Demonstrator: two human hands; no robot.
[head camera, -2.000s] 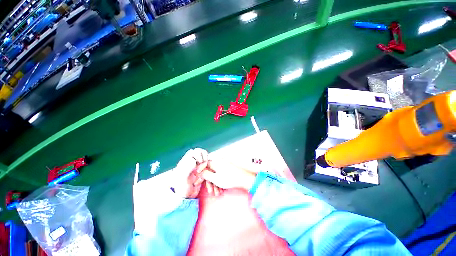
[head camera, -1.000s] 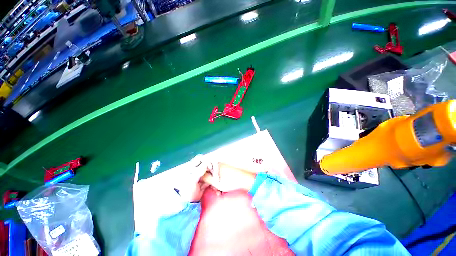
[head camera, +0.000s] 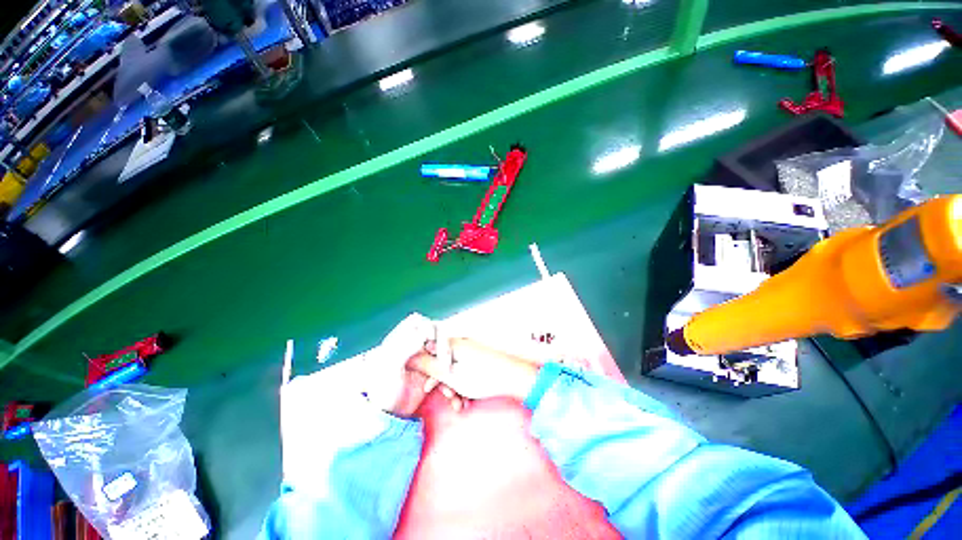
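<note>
My left hand (head camera: 406, 364) and my right hand (head camera: 475, 369) are together over the work mat (head camera: 327, 422), washed out by glare. Their fingers touch and overlap; I cannot tell whether anything is held between them. Small dark bits (head camera: 542, 338) lie on the mat to the right of my hands. The yellow-orange electric screwdriver (head camera: 823, 290) hangs at the right, its dark tip over the white-topped screw feeder (head camera: 754, 211).
Red units with blue cylinders lie on the green conveyor: one ahead (head camera: 487, 206), one at the upper right (head camera: 823, 84), others at the left (head camera: 127, 359). A clear bag (head camera: 127, 454) lies at lower left. Another bag (head camera: 860, 179) and a black tray (head camera: 786, 148) are behind the feeder.
The red and blue units have moved left along the conveyor. My hands have stayed together over the mat, with small finger shifts. The screwdriver swings slightly.
</note>
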